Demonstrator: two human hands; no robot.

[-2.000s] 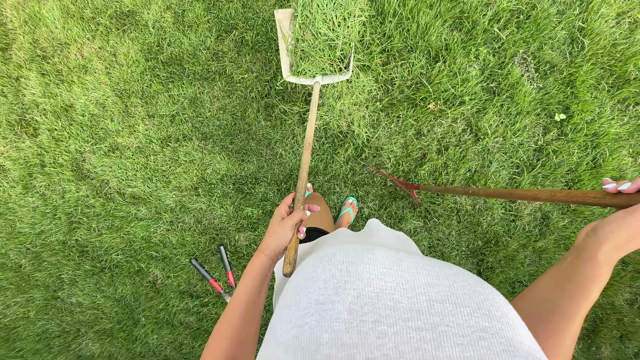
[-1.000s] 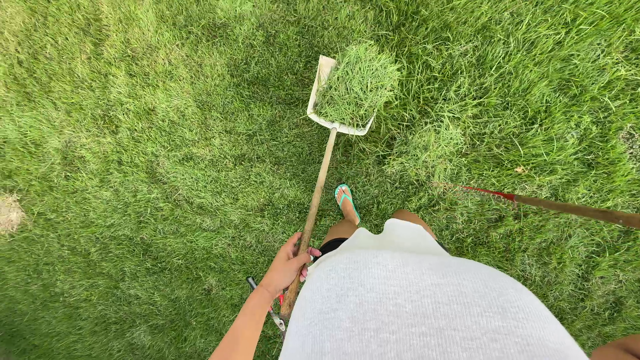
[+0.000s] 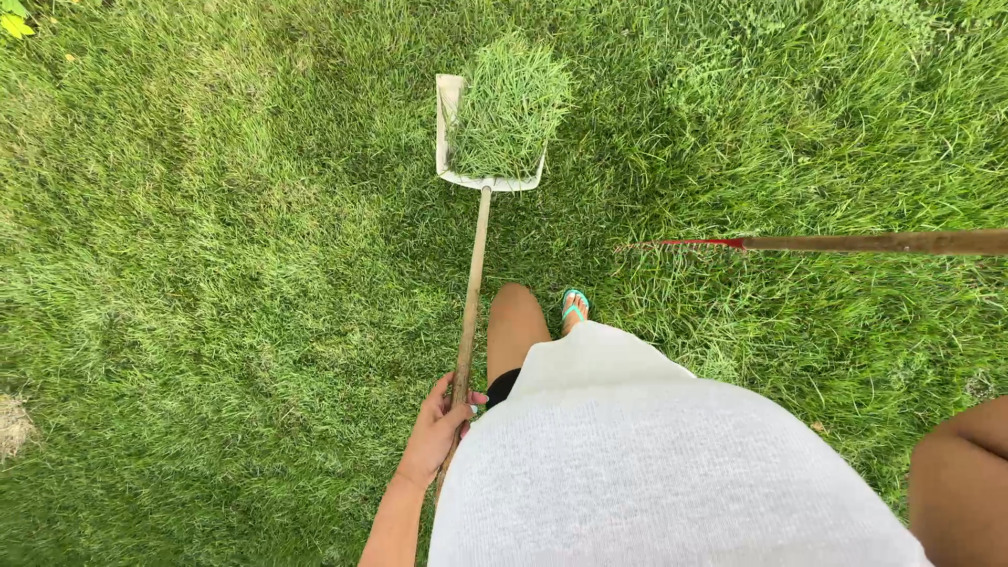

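My left hand (image 3: 445,421) is closed round the lower part of a long wooden handle (image 3: 472,291). At the far end of that handle, a white scoop shovel (image 3: 450,118) carries a heap of cut grass (image 3: 516,110). On the right, a rake (image 3: 713,242) with a red metal head and thin tines is held low over the lawn or touches it; which one I cannot tell. Its wooden handle (image 3: 874,242) runs out past the right edge. My right hand is out of view; only the bent right arm (image 3: 961,480) shows at the lower right.
Lawn grass (image 3: 236,276) surrounds me, longer toward the right. A foot in a turquoise flip-flop (image 3: 575,307) stands below the shovel, between the two tools. Dry, pale grass (image 3: 12,425) lies at the left edge, and yellow-green leaves (image 3: 16,20) show at the top left corner.
Two seconds ago my right hand was in view on the rake's handle; now it is out of frame. The red-handled tool on the grass has left the view. My left hand keeps its hold.
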